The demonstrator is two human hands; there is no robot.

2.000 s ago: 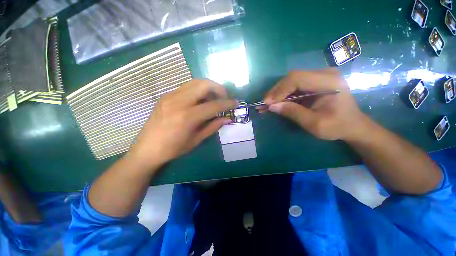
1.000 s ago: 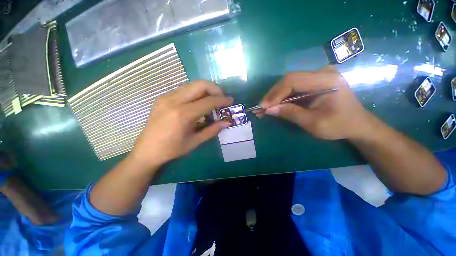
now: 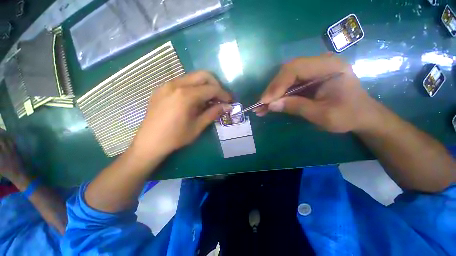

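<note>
A watch housing (image 3: 233,114) with a pale rim lies at the top end of a pale card (image 3: 236,139). My left hand (image 3: 182,110) holds the housing at its left side with the fingertips. My right hand (image 3: 315,92) grips thin tweezers (image 3: 301,87), pointing left. Their tip is at the housing's right edge; whether it touches cannot be told. Any small piece at the tip is too small to make out. The adhesive strip sheet (image 3: 131,100) lies left of the card, partly behind my left hand.
A clear plastic bag (image 3: 145,27) lies beyond the striped sheet. Spare adhesive sheets (image 3: 42,67) are far left. One housing (image 3: 345,33) lies beyond my right hand, and several more, such as one (image 3: 434,80), at the right. Another person's arm (image 3: 37,197) shows lower left.
The tweezers' tip has shifted slightly down and left with my right hand. The left fingers still hold the housing. The view has shifted, and the other person's arm reaches further in at the left.
</note>
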